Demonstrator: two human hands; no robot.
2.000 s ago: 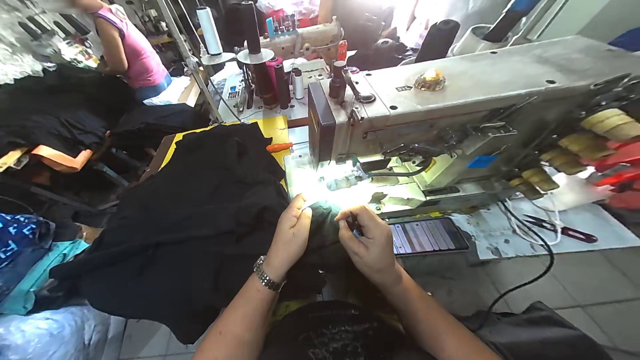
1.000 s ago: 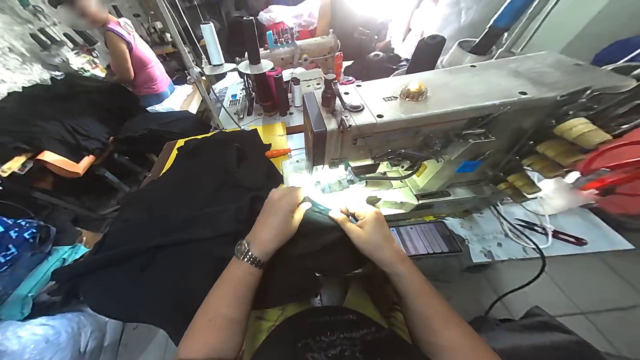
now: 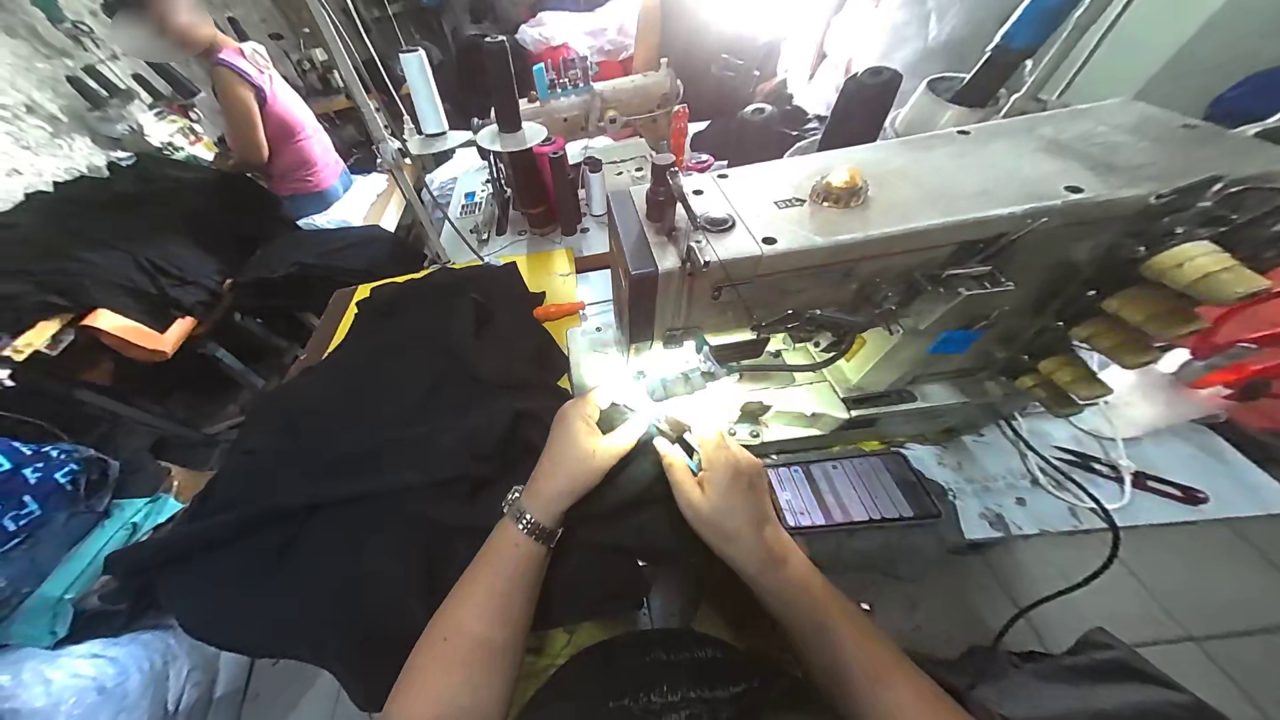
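A large piece of black fabric (image 3: 400, 420) lies over the table to the left of an industrial sewing machine (image 3: 900, 250) and reaches under both hands. My left hand (image 3: 575, 455), with a metal watch on the wrist, pinches the fabric just in front of the brightly lit needle area. Close beside it, my right hand (image 3: 725, 490) has its thumb and fingers closed on the fabric edge, near a small blue-green item too blurred to name. Glare hides the needle and the fingertips in part.
A smartphone (image 3: 855, 490) lies right of my right hand. Thread snips (image 3: 1130, 475) rest on a stained sheet. An orange-handled screwdriver (image 3: 558, 311) lies left of the machine head. Thread spools (image 3: 424, 92) stand behind. A person in a pink top (image 3: 290, 125) is at the upper left.
My hands have drawn closer together than two seconds ago, both staying at the fabric by the needle area. The view has shifted slightly.
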